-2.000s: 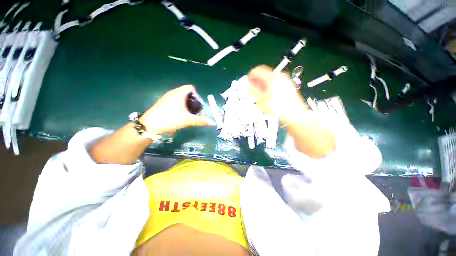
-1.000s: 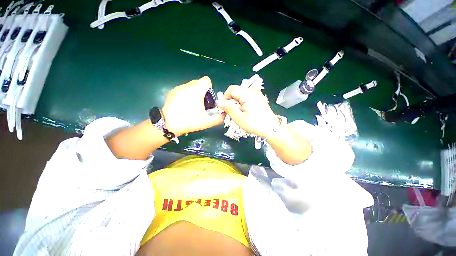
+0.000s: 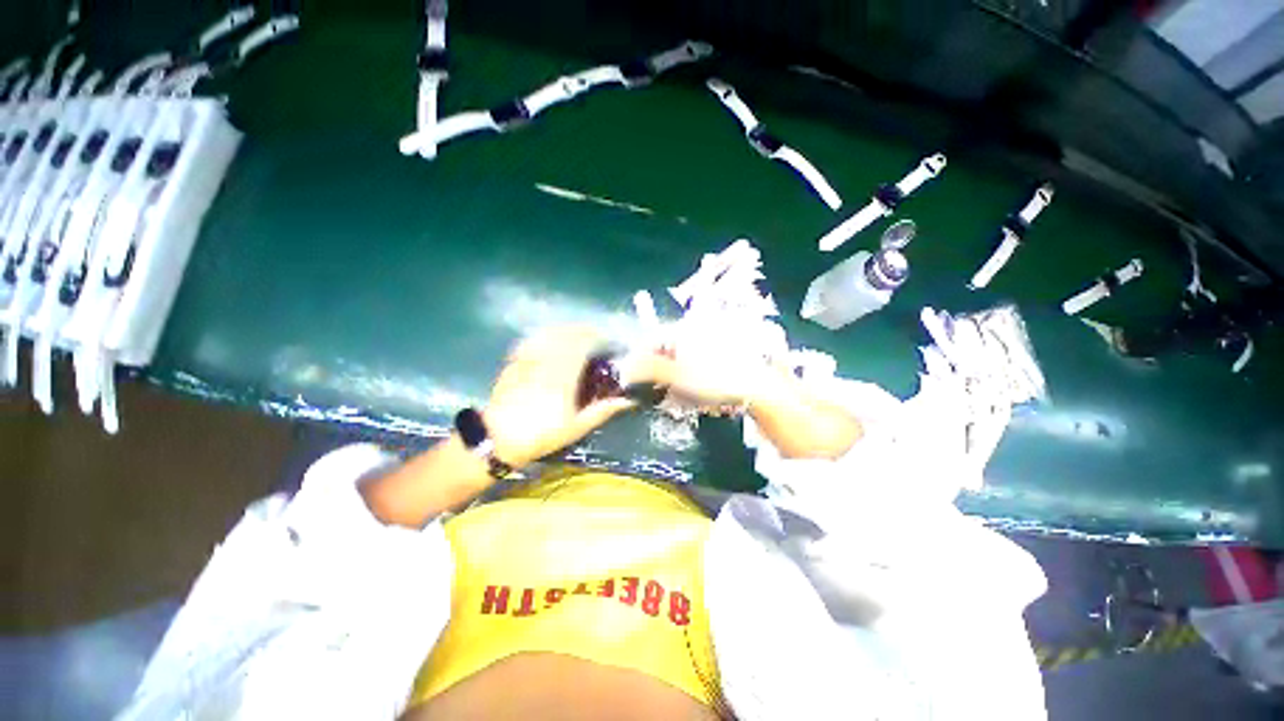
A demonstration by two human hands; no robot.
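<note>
My left hand point(image 3: 542, 402) is closed around a small dark watch head point(image 3: 601, 378) near the bench's front edge. My right hand point(image 3: 704, 378) touches it from the right, its fingers at the head; whether they grip a strap is blurred and overexposed. A loose pile of white strap halves point(image 3: 729, 303) lies just beyond and partly behind my right hand. A whitish bottle point(image 3: 849, 290) with a silver round top and raised cap stands right of the pile.
A white tray point(image 3: 194, 233) with rows of watches is at the left. Watches with white straps point(image 3: 884, 202) lie scattered along the far side. A second strap pile point(image 3: 979, 359) is at the right, by my sleeve. The green bench point(image 3: 352, 254) has a glossy front edge.
Two seconds ago my right hand was over the strap pile; one second ago it had come to the watch head in my left hand. The hands are still together. The camera view has shifted.
</note>
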